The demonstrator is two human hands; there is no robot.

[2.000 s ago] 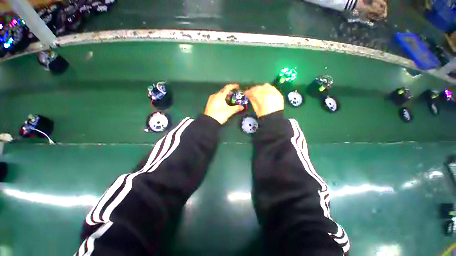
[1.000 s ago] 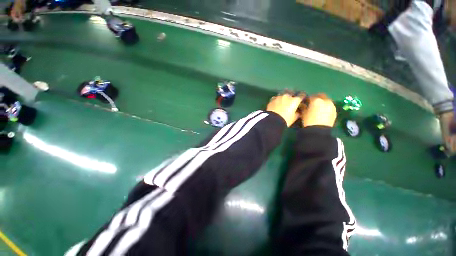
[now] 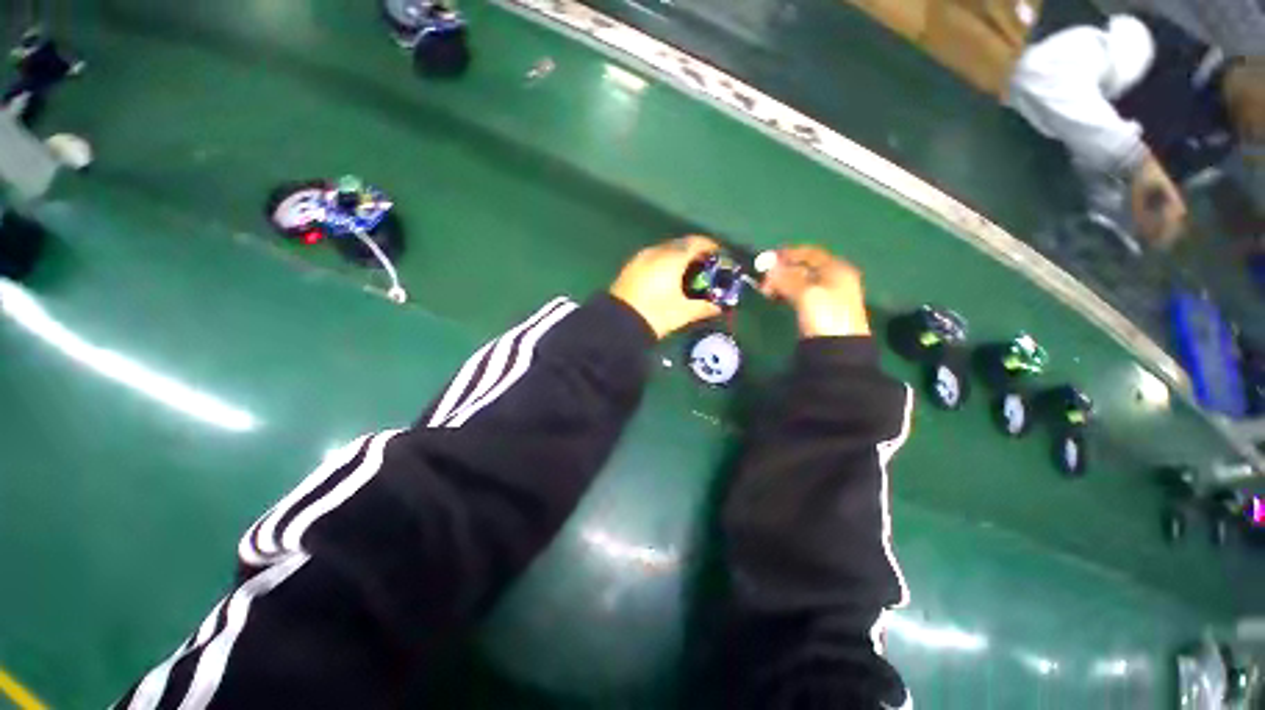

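My left hand [image 3: 663, 287] grips a small unit with a dark housing and a circuit board [image 3: 720, 282] with a small green patch. Its white disc part [image 3: 715, 358] hangs or lies just below, joined by a thin reddish lead. My right hand [image 3: 819, 284] is just right of the board, fingers pinched on a thin lead with a pale tip [image 3: 766, 261]. The fine detail is blurred.
A unit with a loose pale-tipped wire [image 3: 357, 211] lies left on the green belt. Several units, one lit green [image 3: 1025, 354], lie to the right. A person in white [image 3: 1092, 104] is beyond the pale rail [image 3: 721, 94]. A blue bin [image 3: 1207, 354] is at right.
The view has turned and shifted left. My hands, earlier close together on another unit, are now apart at a unit further left. The person beyond the rail has drawn an arm back from the belt.
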